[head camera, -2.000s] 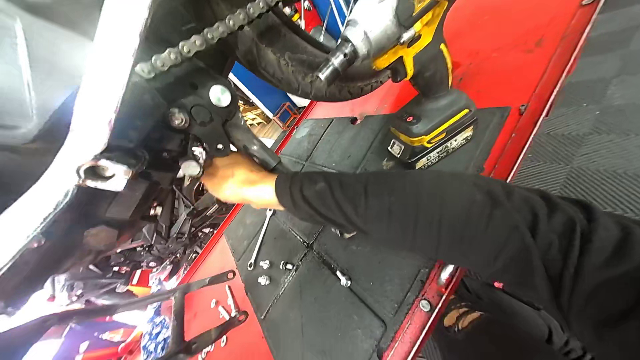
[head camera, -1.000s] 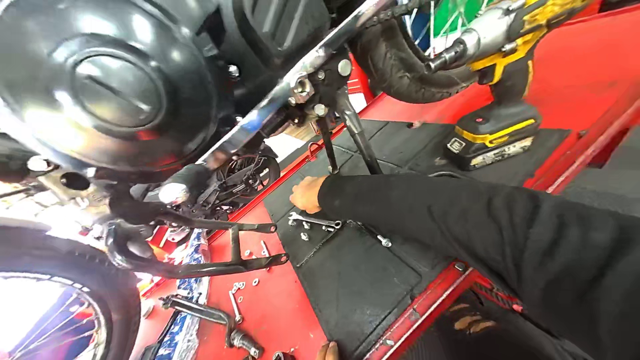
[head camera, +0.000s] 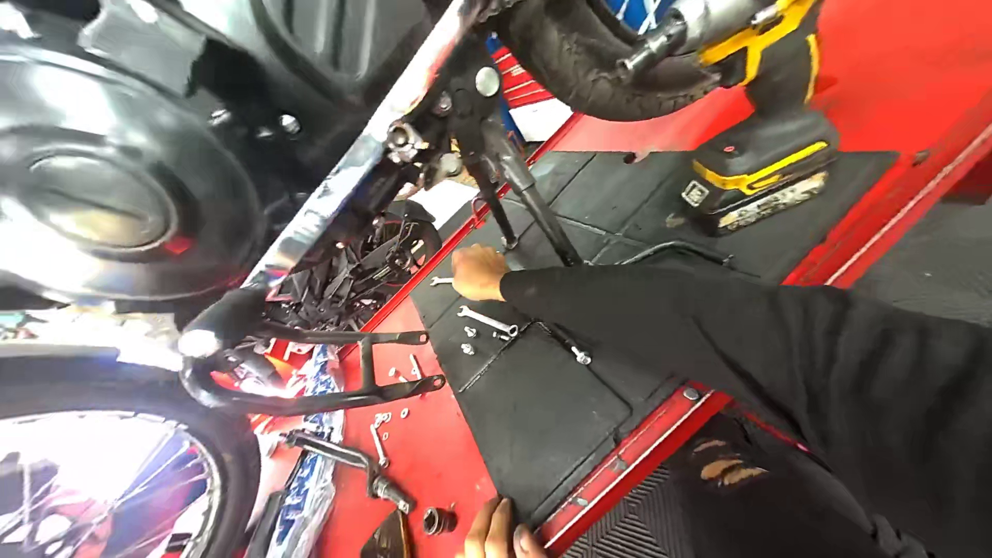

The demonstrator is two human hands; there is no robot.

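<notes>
My right hand (head camera: 478, 273), in a black sleeve, is closed over a small wrench on the black mat; one end of the wrench (head camera: 441, 280) sticks out to its left. Just below lies a combination wrench (head camera: 487, 321), with small bolts (head camera: 468, 349) beside it. A longer bolt (head camera: 580, 356) lies further right. My left hand (head camera: 500, 531) shows only its fingers at the bottom edge, resting on the red platform with nothing visible in them. Above my right hand, the motorcycle's stand (head camera: 535, 198) reaches down to the mat.
A yellow and black cordless impact wrench (head camera: 763, 167) stands at upper right near a tire (head camera: 597, 70). The engine cover (head camera: 116, 186) fills the left. A black forked bracket (head camera: 372, 391), a ratchet-like tool (head camera: 349, 461) and a socket (head camera: 439, 521) are at lower left.
My right hand has moved from the parts under the motorcycle frame down to the mat. The stand legs now reach the mat. My left fingers have come into view at the bottom.
</notes>
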